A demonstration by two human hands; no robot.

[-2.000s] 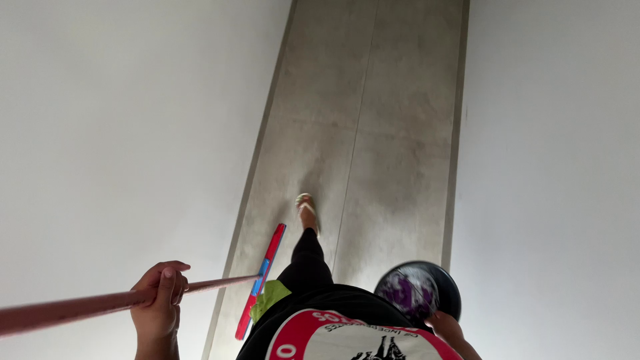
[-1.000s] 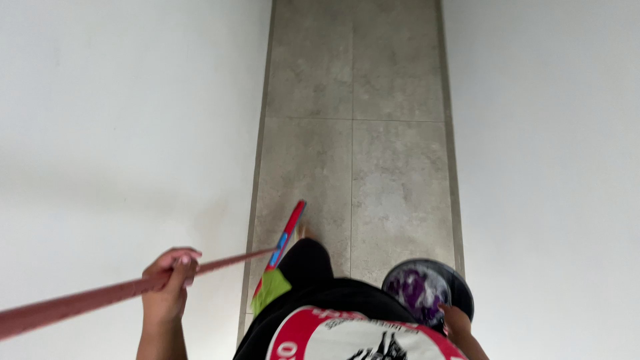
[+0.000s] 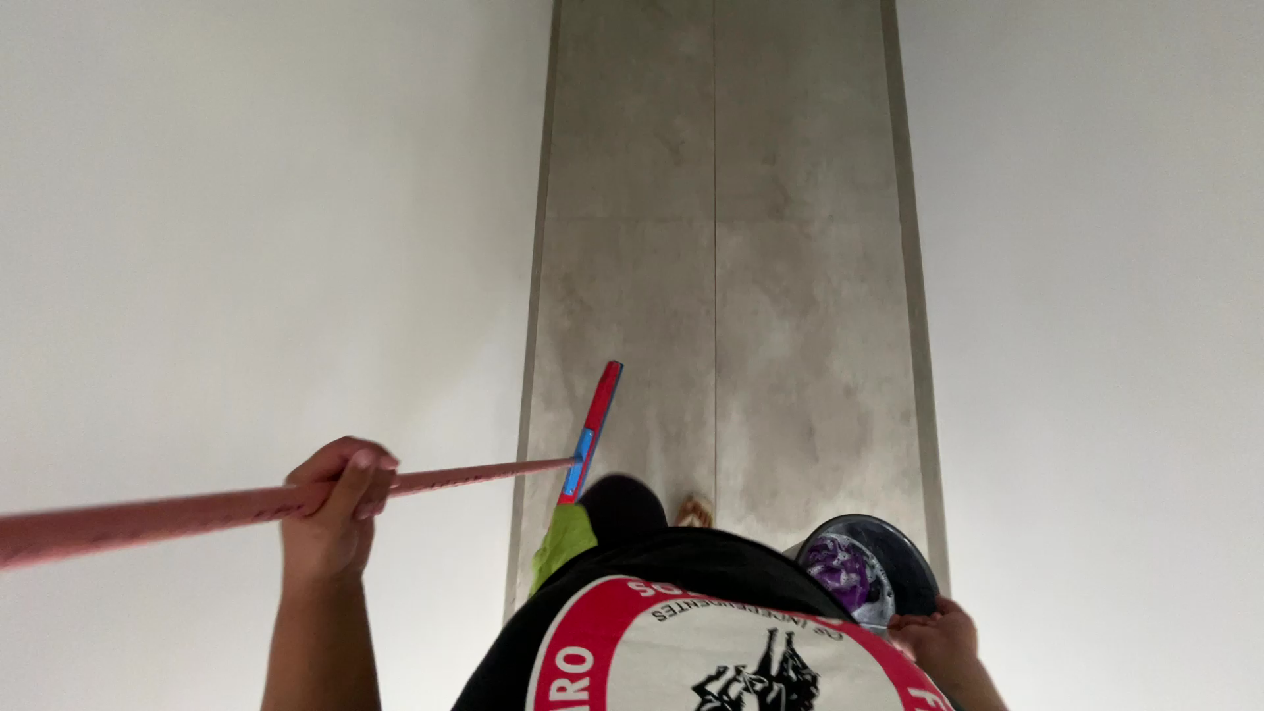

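Observation:
My left hand (image 3: 341, 489) is closed around the reddish pole (image 3: 474, 476) of a floor squeegee. The pole runs from the left edge of the view to the squeegee's red and blue head (image 3: 592, 430), over the floor's left side. A lime-green cloth (image 3: 563, 541) hangs at the near end of that head, beside my dark-clad leg. My right hand (image 3: 933, 632), at the lower right, grips the rim or handle of a dark bucket (image 3: 913, 563); which one is not clear. Inside the bucket lies a purple cloth (image 3: 841, 573) in foamy liquid.
A narrow passage of grey floor tiles (image 3: 805, 296) stretches ahead. A white wall (image 3: 247, 247) bounds it on the left and another white wall (image 3: 1086, 296) on the right, with grey baseboards along both. One of my feet (image 3: 694, 512) shows on the tiles.
My feet have moved in walking: the foot seen ahead two seconds ago is no longer out there. Both hands keep their holds on the pole and bucket. The view has turned somewhat.

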